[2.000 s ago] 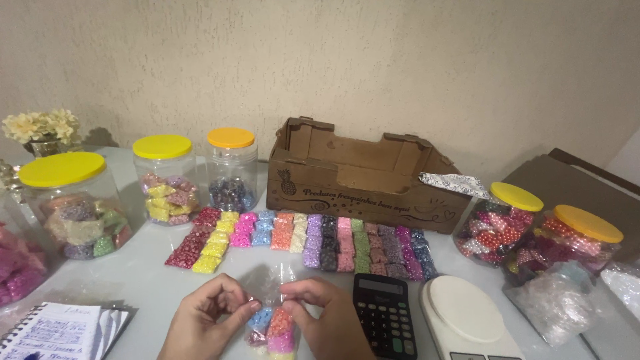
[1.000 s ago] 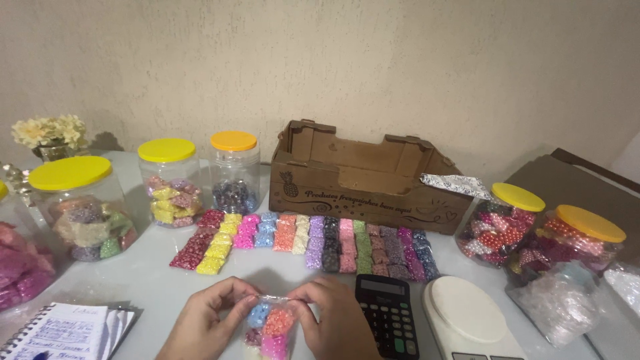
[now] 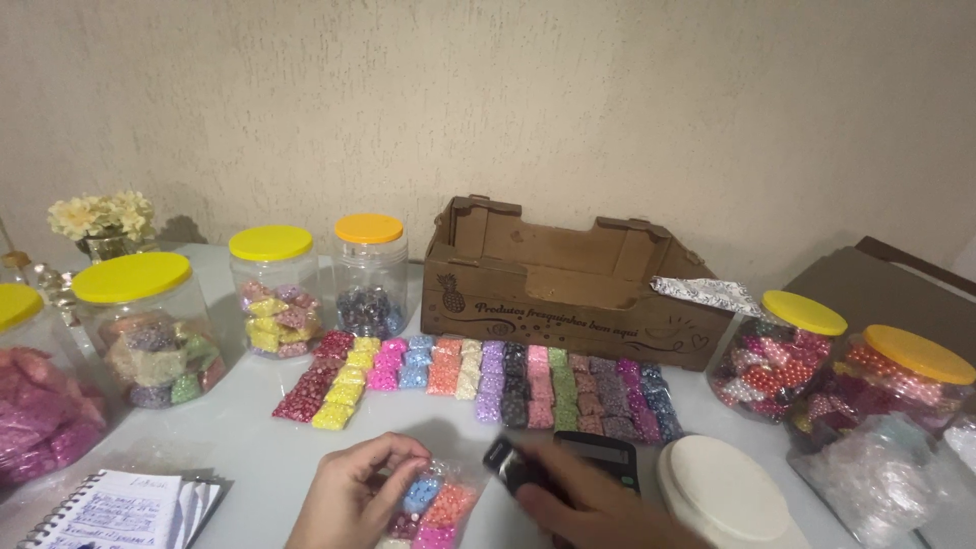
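My left hand [image 3: 370,484] pinches the top of a clear plastic bag [image 3: 431,507] that holds small packets of blue, orange, pink and dark red beads. To its right, my right hand [image 3: 587,488], blurred, grips a small black stapler-like tool [image 3: 515,461]; its exact kind is hard to tell. Behind that hand lies a black calculator [image 3: 602,454], partly covered. Beyond both hands, rows of small bead packets [image 3: 488,381] sit side by side, sorted by colour, from dark red at the left to dark blue at the right.
A cardboard crate [image 3: 564,313] stands behind the packets. Lidded jars [image 3: 274,297] of bead packets stand at left, others [image 3: 778,358] at right. A white kitchen scale [image 3: 724,488] and clear plastic bags [image 3: 869,473] lie at right, a spiral notebook [image 3: 114,507] at front left.
My right hand has left the bag's top and now holds a black tool to the right of it. My left hand still pinches the bag.
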